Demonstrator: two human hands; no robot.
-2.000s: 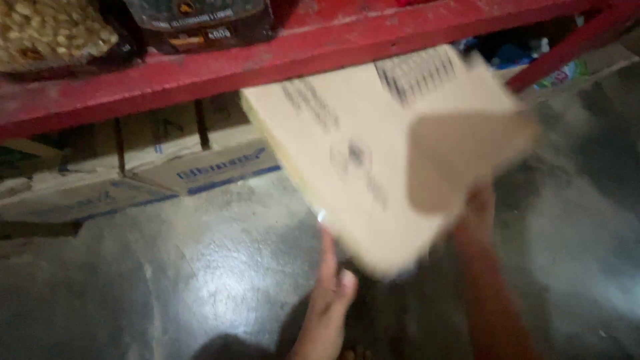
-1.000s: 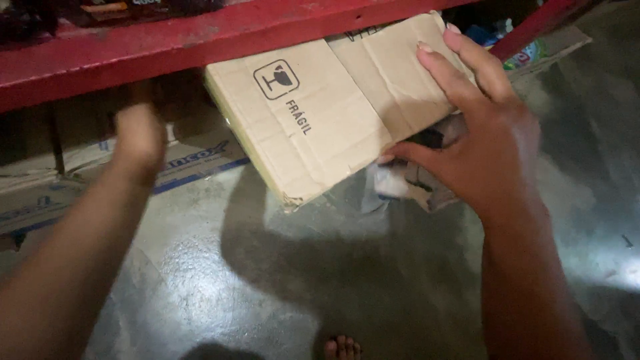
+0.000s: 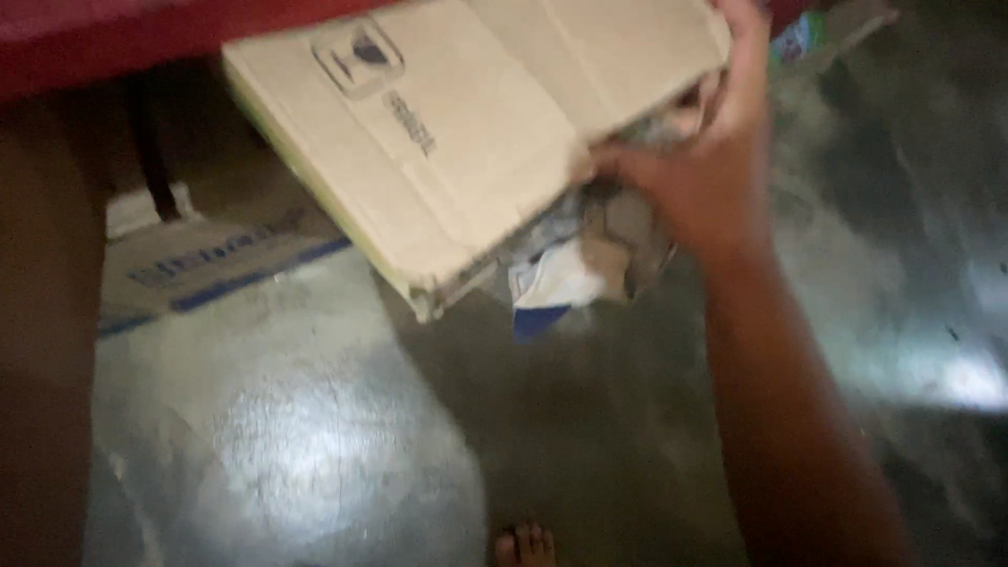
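Note:
My right hand (image 3: 709, 157) grips the right part of a cardboard box (image 3: 472, 134), thumb at its near edge and fingers over the right end. The box is tilted, with a glass symbol and printed writing on its face. Crumpled paper or plastic wrapping (image 3: 567, 276), partly white and blue, hangs below its near edge. Of my left arm only a dark, blurred forearm shows at the left edge; the hand itself is hidden or out of the picture.
A red shelf edge (image 3: 142, 39) runs across the top left. Under it lies a printed cardboard box (image 3: 228, 260) with a blue stripe. A green-and-white packet (image 3: 799, 39) is on the floor at upper right. My bare foot (image 3: 526, 545) shows at the bottom.
Two seconds ago both hands were at the box; one second ago my left hand was away from it, near the shelf. Now that hand no longer shows. My right hand stays on the box.

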